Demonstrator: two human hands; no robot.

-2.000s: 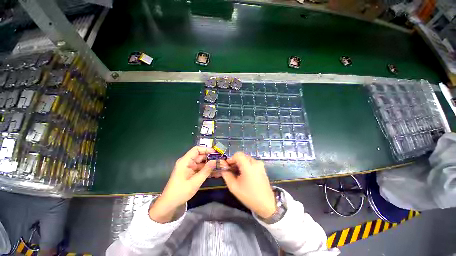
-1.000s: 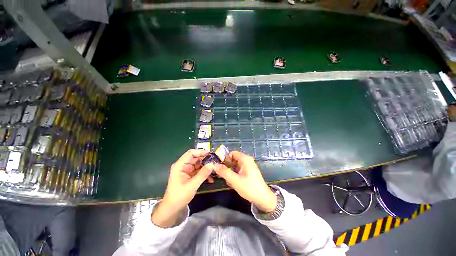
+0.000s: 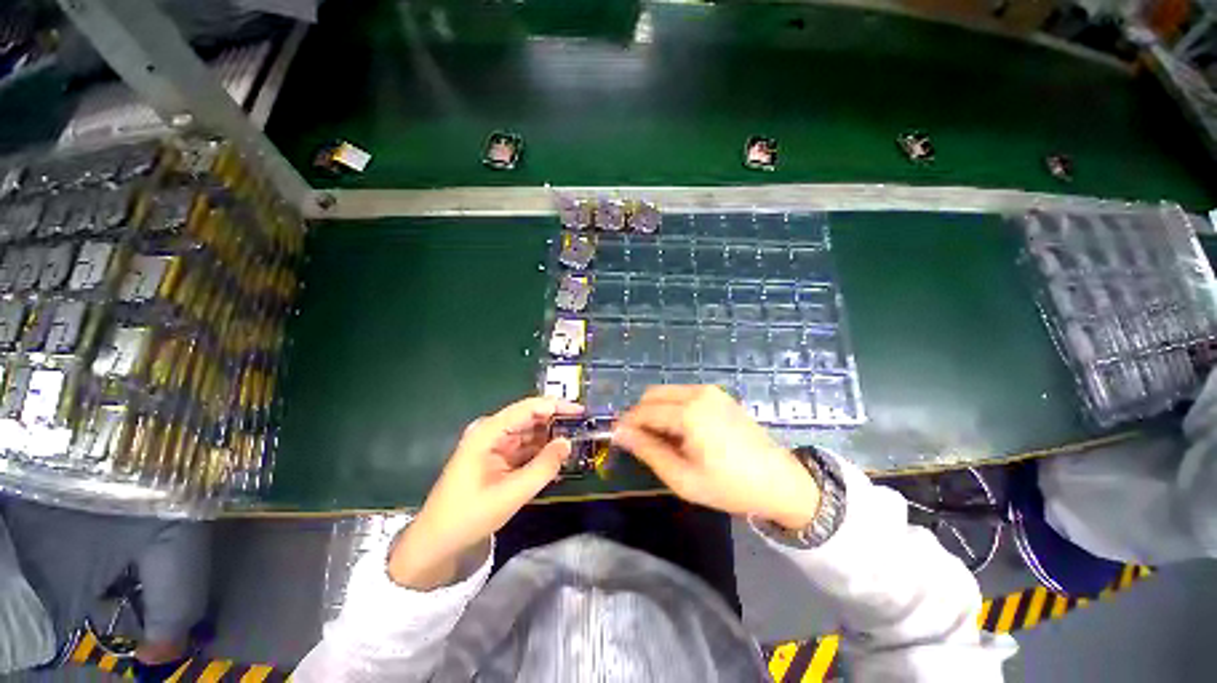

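Note:
My left hand [image 3: 503,467] holds a small dark watch housing [image 3: 574,430] between thumb and fingers at the bench's front edge. My right hand [image 3: 694,451] is at the housing's right side, its thumb and fingertips closed on a thin pale sliver [image 3: 597,435] lying across the housing. A small yellow part [image 3: 603,463] shows just below the fingertips; what it belongs to is partly hidden. The clear component tray [image 3: 721,320] lies flat just beyond my hands, with batteries [image 3: 566,336] down its left column and a few along the top row.
Stacked filled trays [image 3: 147,334] stand at the left. Beyond the metal rail [image 3: 441,202], the green conveyor [image 3: 641,120] carries spaced dark units [image 3: 761,152]. A neighbour's tray [image 3: 1128,314] lies at the right, near a person's grey sleeve [image 3: 1134,494]. A slanted metal post [image 3: 174,100] rises at upper left.
My right hand has turned over the housing and now pinches the pale sliver. The battery that stood up above the housing no longer shows there; yellow now shows below the fingertips.

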